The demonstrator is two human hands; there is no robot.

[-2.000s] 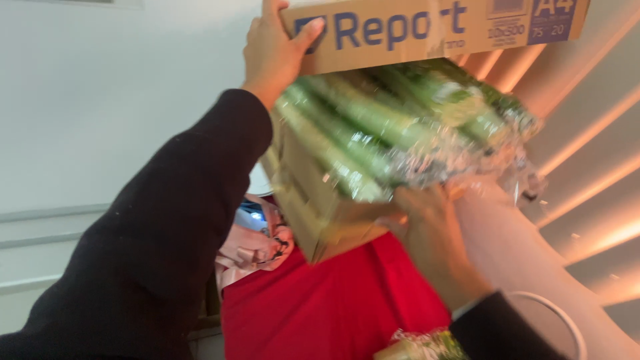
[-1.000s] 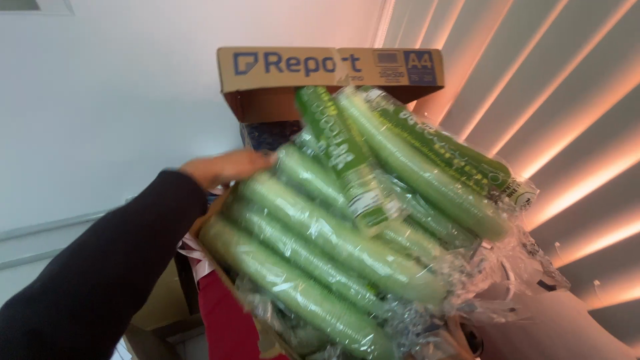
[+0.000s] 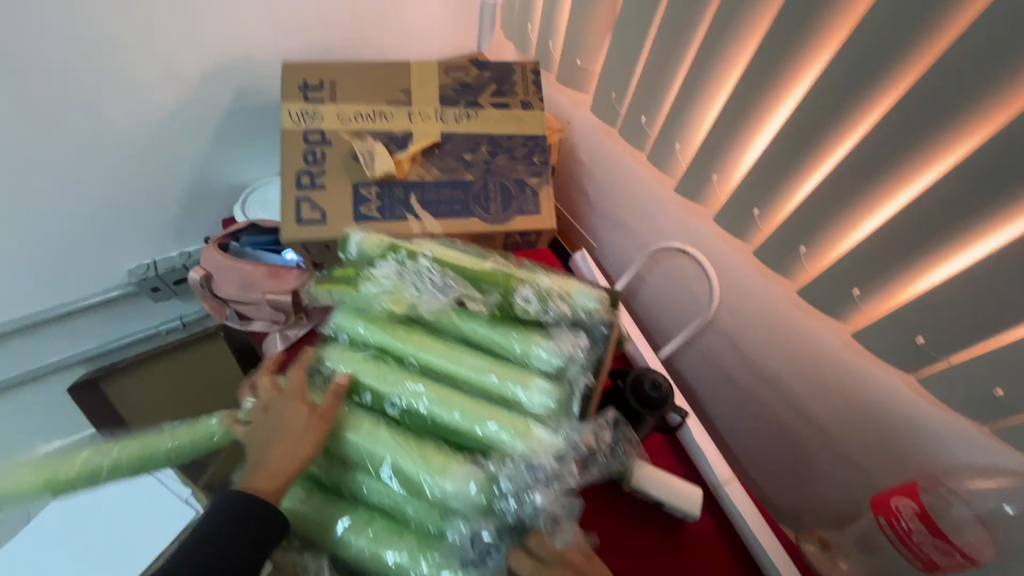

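Observation:
Several long green rolls in clear plastic wrap (image 3: 448, 400) lie side by side, filling the middle of the view. A box edge shows at their right side. My left hand (image 3: 288, 424), with a ring on one finger, rests spread on the left ends of the rolls. One more wrapped green roll (image 3: 120, 456) sticks out leftward beside that hand; whether the fingers hold it is unclear. My right hand (image 3: 556, 556) is at the bottom edge, partly cut off and blurred, by the crumpled plastic ends; its grip is hidden.
A taped cardboard paper box (image 3: 416, 152) stands behind the rolls, with a pink bag (image 3: 256, 276) to its left. Right of the rolls are a black object (image 3: 648, 392), a white block-like piece (image 3: 664, 488), a long white bar (image 3: 704, 448) and a plastic bottle (image 3: 928, 528) on or near red cloth.
The wrapped rolls, earlier within or against the open cardboard box, are now lower and in front of it. The cardboard box's taped, printed face now shows. My left hand has moved from its edge onto the rolls.

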